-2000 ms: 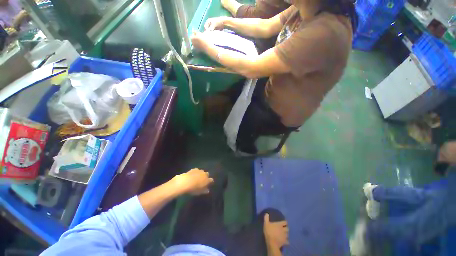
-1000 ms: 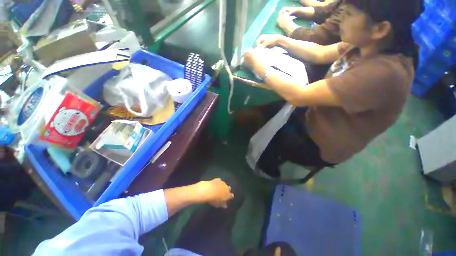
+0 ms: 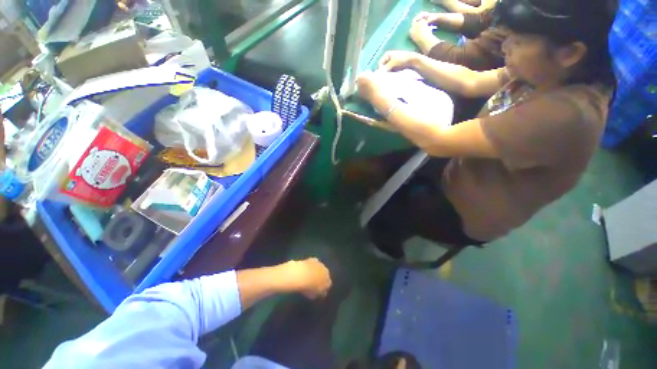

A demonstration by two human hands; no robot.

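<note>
My left hand is bare, with fingers curled in and nothing seen in it. It hangs over my dark lap, right of the dark reddish-brown workbench edge. My right hand does not show clearly; my knee is at the bottom edge. The blue bench tote stands on the bench. It holds a clear tub with a red label, a crumpled white plastic bag, a small white box with a teal panel, and a grey ring.
A seated person in a brown shirt works with white material at a green-topped bench. A flat blue trolley deck lies on the green floor. Blue crates stand at the upper right, a pale box below them.
The view has turned left and the bench tote now sits farther right in it. My right hand, earlier on my knee, has dropped out of clear view. My left hand stays curled over my lap.
</note>
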